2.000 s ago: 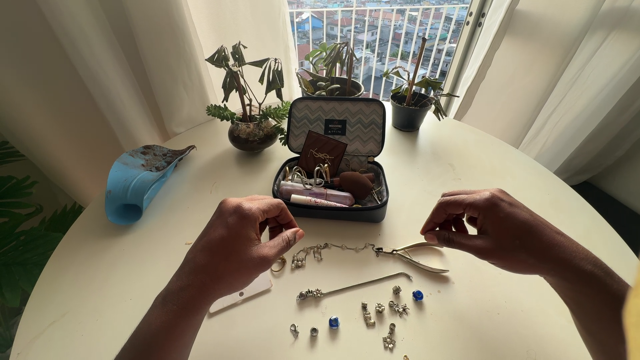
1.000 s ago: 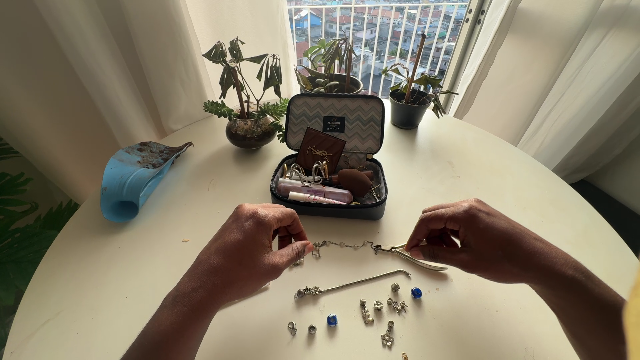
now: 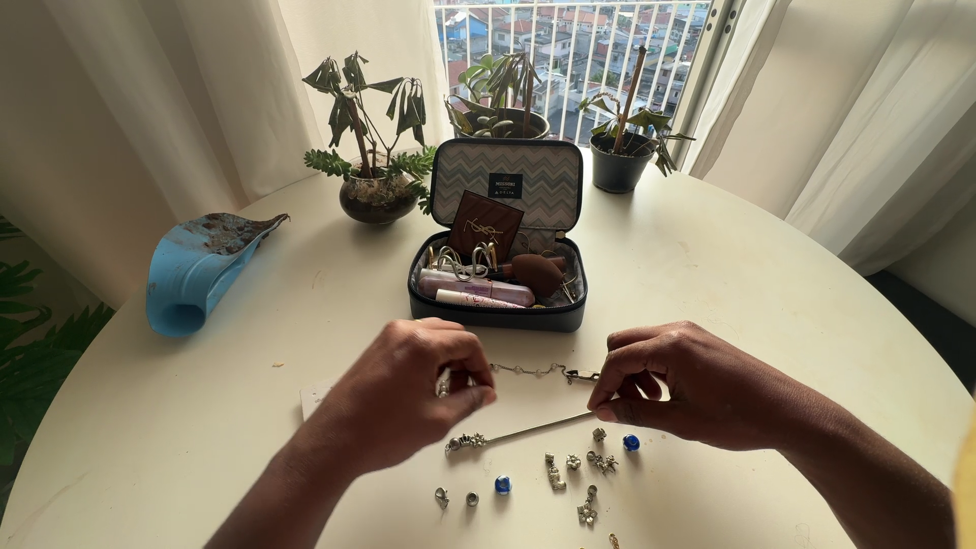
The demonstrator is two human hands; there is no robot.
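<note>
My left hand (image 3: 427, 389) is above the table, thumb and forefinger curled close, over part of a thin beaded chain (image 3: 534, 370); whether it grips anything is unclear. The fingertips of my right hand (image 3: 648, 381) are at the far end of a silver snake-chain bracelet (image 3: 537, 430), which bears several charms at its left end. Pliers (image 3: 583, 376) lie partly hidden behind those fingers. Nearer me lie several silver charms (image 3: 573, 462), a blue bead (image 3: 630, 442), another blue bead (image 3: 502, 484) and a lobster clasp (image 3: 441, 497).
An open zip case (image 3: 499, 319) holding cosmetics, a brown makeup sponge (image 3: 537, 274) and a coiled cable stands behind the hands. A blue plastic scoop (image 3: 179, 274) lies at the left. Potted plants (image 3: 379, 200) stand along the back. A white card (image 3: 314, 396) shows partly behind my left wrist.
My right hand has moved from the pliers' handles to the snake-chain bracelet's end. My left hand, at the beaded chain a second ago, has shifted slightly nearer me.
</note>
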